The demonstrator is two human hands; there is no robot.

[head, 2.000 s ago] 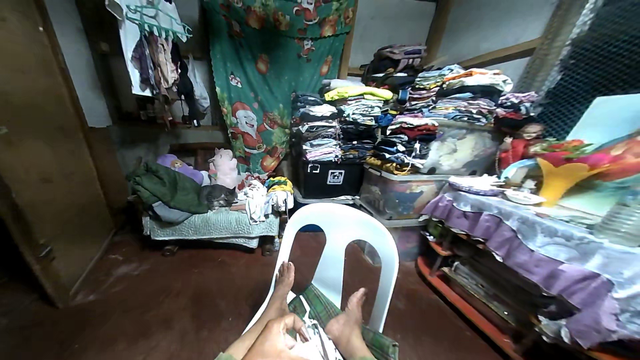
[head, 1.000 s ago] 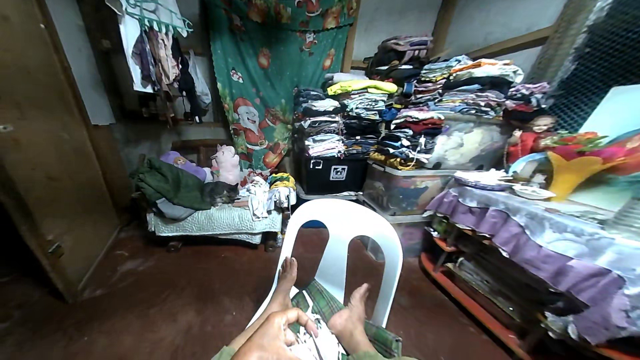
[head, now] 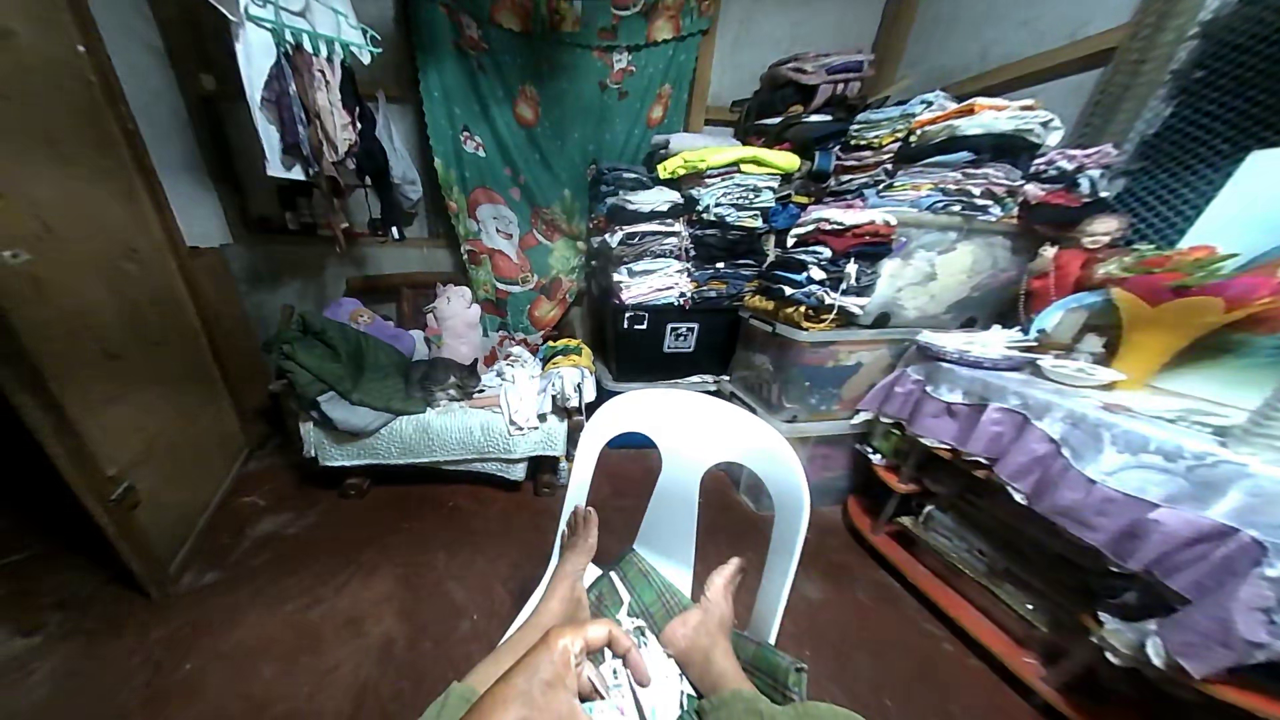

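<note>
My left hand (head: 560, 670) is low in the view, beside my left shin, with its fingers curled over a heap of white pieces with printed marks (head: 645, 675). Whether the fingers hold any of them cannot be told. The pieces lie between my bare feet on a green plaid cloth (head: 650, 600), which is spread on the seat of a white plastic chair (head: 690, 410). Both feet rest on this chair, which has its back away from me. My right hand is not in view.
A cat (head: 445, 380) lies on a cloth-covered bench (head: 440, 440) at the left. Behind the chair, folded clothes (head: 740, 200) are stacked on a black bin (head: 670, 340) and a clear bin (head: 820, 370). A table with a purple ruffled cloth (head: 1080, 480) stands at the right, a door (head: 110, 300) at the left.
My left hand stays by the white pieces, and its fingers have shifted a little over them. The feet and the chair have not plainly moved.
</note>
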